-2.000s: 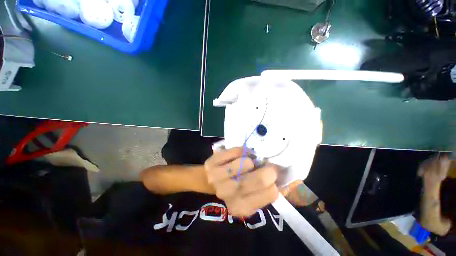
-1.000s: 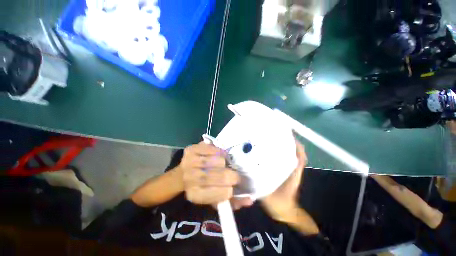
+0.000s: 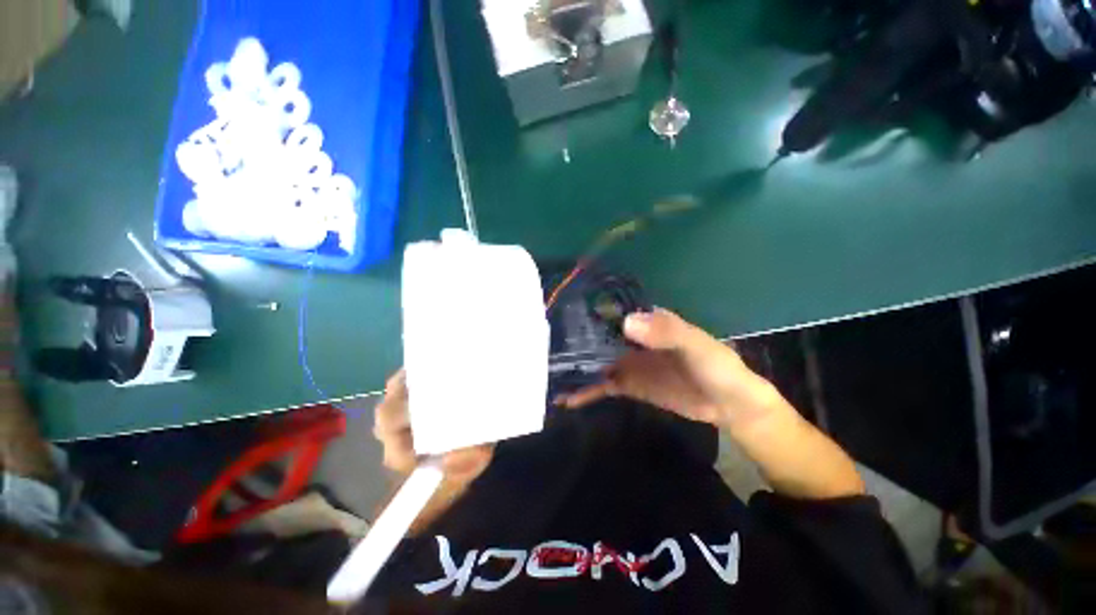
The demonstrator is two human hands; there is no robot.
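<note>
My left hand [image 3: 397,421] holds the white plastic housing [image 3: 475,348] from below and behind, most of its fingers hidden. The housing is turned side-on, and one long white strip [image 3: 385,529] points down toward the left. My right hand [image 3: 691,372] grips a black round module [image 3: 595,318] at its right side, fingers under it and thumb on top. The module is right beside the housing and partly behind it; whether they touch is unclear. Thin red and yellow wires [image 3: 625,225] run up from the module over the green bench.
A blue tray [image 3: 385,144] holds heaped white rings [image 3: 277,198]. A metal screw feeder [image 3: 577,78] and small silver disc [image 3: 669,117] stand behind. A black screwdriver [image 3: 841,102] and black modules [image 3: 1004,72] lie right. A legged unit [image 3: 162,330] stands left. A red stool [image 3: 270,469] is below.
The housing has turned from face-up to side-on and shifted left. My right hand has left the housing and taken hold of the black module. The view has shifted toward the left.
</note>
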